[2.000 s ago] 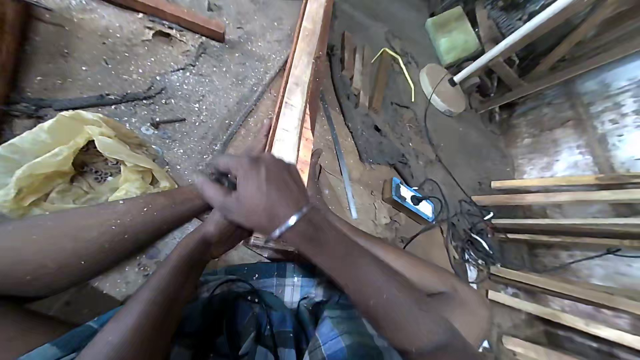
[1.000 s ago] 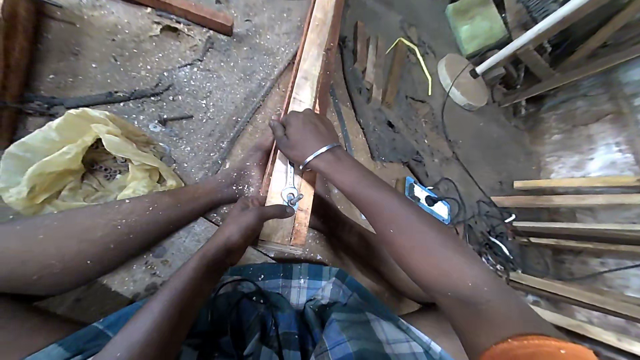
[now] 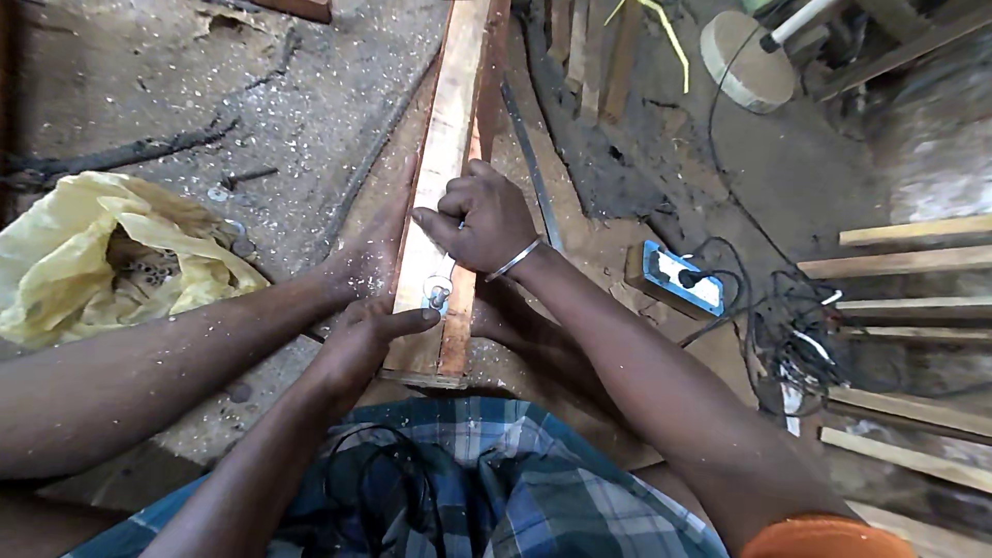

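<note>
A long wooden beam (image 3: 449, 132) runs away from me between my feet. Near its close end a bolt with a nut and washer (image 3: 438, 297) stands up from the top face. The ring end of a metal wrench (image 3: 442, 271) sits around the nut, and my right hand (image 3: 488, 217) is closed on the wrench's shank, hiding most of it. My left hand (image 3: 372, 333) grips the beam's left side, its thumb lying on top beside the washer.
A yellow plastic bag (image 3: 46, 263) holding small metal parts lies left. To the right are a blue electrical socket box (image 3: 674, 280), tangled cables (image 3: 798, 349) and wooden strips (image 3: 899, 262). A flat metal strip (image 3: 531, 163) lies beside the beam. My bare feet flank the beam.
Two seconds ago my hands were together over the beam's near end. Since then they have moved apart, and the bolt and wrench have come into sight. My right hand stays on the wrench since one second ago.
</note>
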